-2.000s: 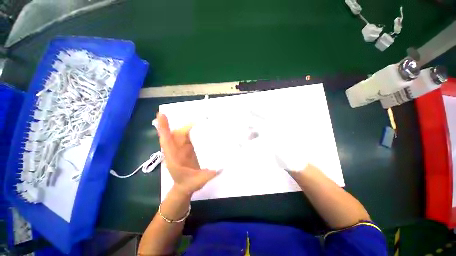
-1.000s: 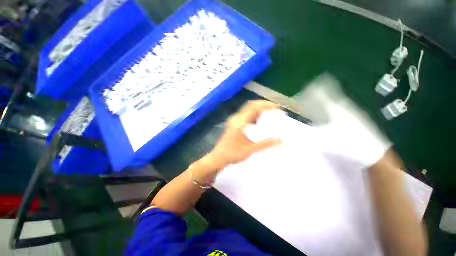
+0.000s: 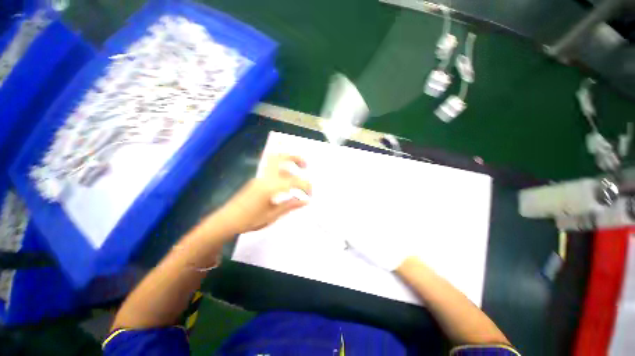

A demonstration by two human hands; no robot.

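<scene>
My left hand (image 3: 268,193), bare with a bracelet, is over the left part of the white sheet (image 3: 418,208). Its fingers are curled round a small white piece (image 3: 291,196) that looks like a power adapter. My right hand (image 3: 372,252), in a thin white glove, is low over the middle of the sheet; its fingers are lost in the glare, so I cannot tell whether it holds anything. The blue bin (image 3: 174,172) at the left is heaped with white adapters and cords (image 3: 150,97).
The green conveyor belt (image 3: 327,42) carries small groups of adapters (image 3: 451,106). A blurred whitish object (image 3: 343,110) overlaps the pale strip (image 3: 296,117) behind the sheet. Whitish bottles (image 3: 560,199), a small blue block (image 3: 553,265) and a red bin (image 3: 600,295) are at the right.
The view has turned right. My right hand has come back from near the belt to low over the sheet. The sheet shows more fully. My left hand remains curled over its left part.
</scene>
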